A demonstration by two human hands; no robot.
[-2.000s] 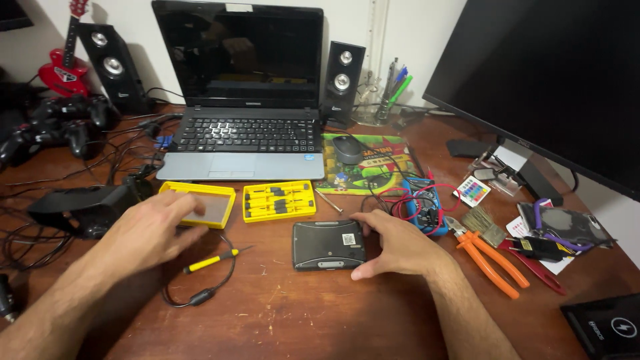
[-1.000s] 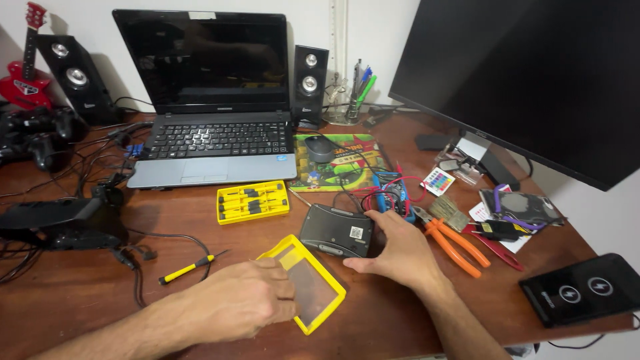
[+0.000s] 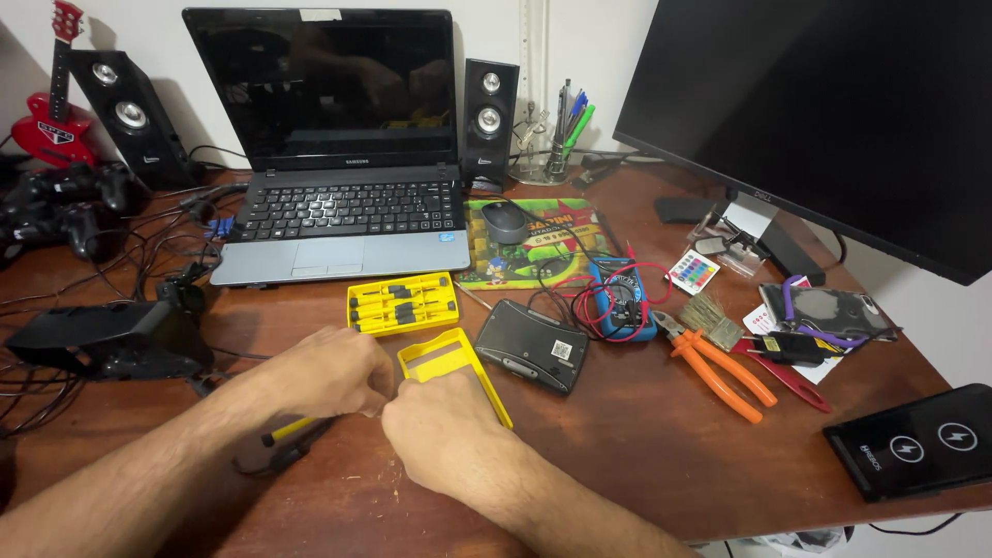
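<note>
My left hand (image 3: 337, 373), fingers curled down, is beside my right hand (image 3: 449, 434); their fingertips meet or nearly meet, and whatever is between them is hidden. My right hand is closed over the near part of a yellow plastic case lid (image 3: 452, 362) with a clear window. Behind it lies the yellow case tray (image 3: 403, 304) holding several precision screwdrivers. To the right of the lid, a black rectangular device (image 3: 531, 346) with a printed code rests on the table. A yellow screwdriver handle (image 3: 291, 431) and a dark cable piece show below my left forearm.
A laptop (image 3: 341, 209) and mouse (image 3: 504, 222) on its colourful pad stand behind. Rightward lie a blue multimeter (image 3: 624, 302) with tangled leads, orange-handled cutting pliers (image 3: 721, 376), a brush (image 3: 709, 322) and a black charging pad (image 3: 914, 442). A black holder (image 3: 108, 337) and cables are at left.
My right hand has let go of the black device and moved left to the yellow lid. My left hand has come off the lid's window area. The view has shifted.
</note>
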